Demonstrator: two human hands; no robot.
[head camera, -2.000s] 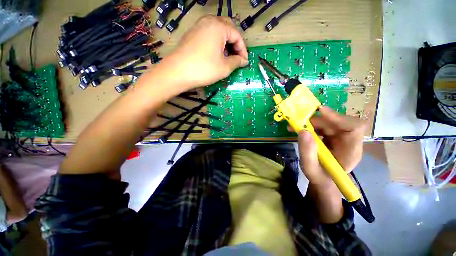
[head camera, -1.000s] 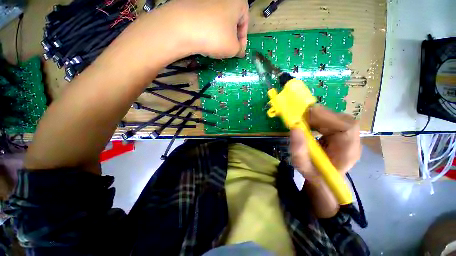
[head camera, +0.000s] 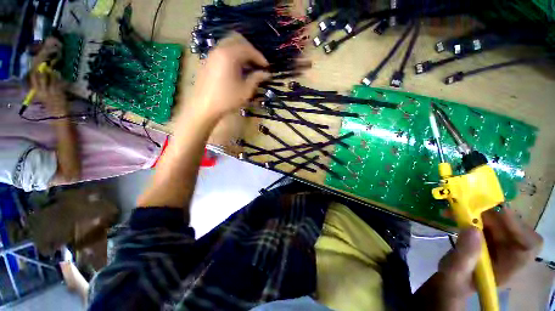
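Note:
The green PCB panel (head camera: 389, 159) lies on brown cardboard. Several black cable leads (head camera: 304, 124) lie with their inner ends on its left part and their connectors pointing left. My right hand (head camera: 496, 246) is closed round the yellow soldering gun (head camera: 471, 197). Its dark tip and thinner feed tube are over the panel's upper middle. My left hand (head camera: 234, 76) is blurred, beside the lower edge of the pile of loose cables (head camera: 246, 27). Its fingers are bent; whether they hold a cable cannot be seen.
A neighbour's panel (head camera: 159, 82) with dark cables lies at the left. Another person's hand (head camera: 48, 85) holds a yellow tool at the far left. More cables (head camera: 462, 45) with connectors lie beyond the panel, below green boards (head camera: 535, 12) at the top right corner.
The view has swung left, bringing the other person into sight and the black fan out of it. My left hand has moved from the panel leftward to the cable pile. My right hand still holds the gun.

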